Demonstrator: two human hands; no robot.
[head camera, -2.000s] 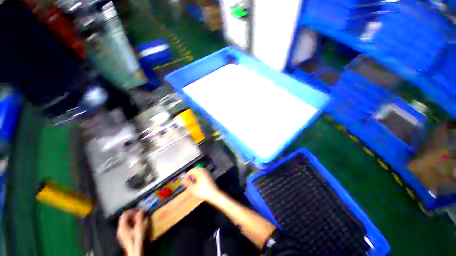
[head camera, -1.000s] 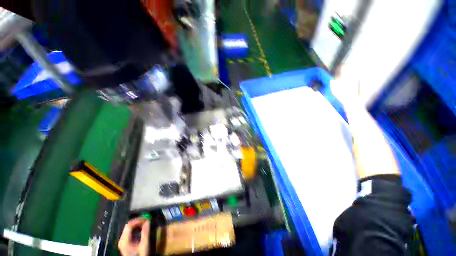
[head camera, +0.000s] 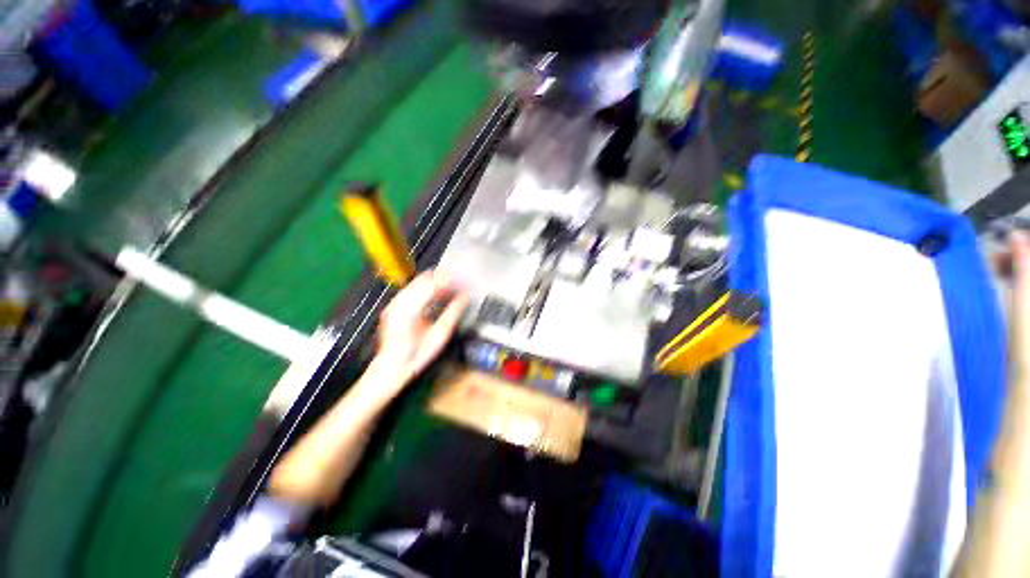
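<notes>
My left hand (head camera: 413, 327) is at the left front corner of the silver base plate (head camera: 587, 330). Its thumb and fingers are curled beside small dark parts (head camera: 492, 312) on the plate; blur hides whether it holds one. My right hand (head camera: 1017, 257) is cut off by the right picture edge, beyond the blue crate's right side, and its grip is hidden. The blue crate (head camera: 749, 373) is lined with a white sheet (head camera: 858, 395). A small dark piece (head camera: 933, 243) is at its far right corner. The fixture (head camera: 576, 254) is blurred.
Yellow light curtain bars stand left (head camera: 378, 235) and right (head camera: 709, 335) of the plate. The red emergency stop (head camera: 515, 368) and green button (head camera: 604, 394) are on the front panel, above a cardboard ledge (head camera: 508, 416). A green conveyor (head camera: 282, 265) with a white bar (head camera: 220, 314) is left.
The view has swung, so the machine and crate appear further right. My left hand has moved from the front panel's left end to the plate corner. My right hand has moved out over the crate's right side.
</notes>
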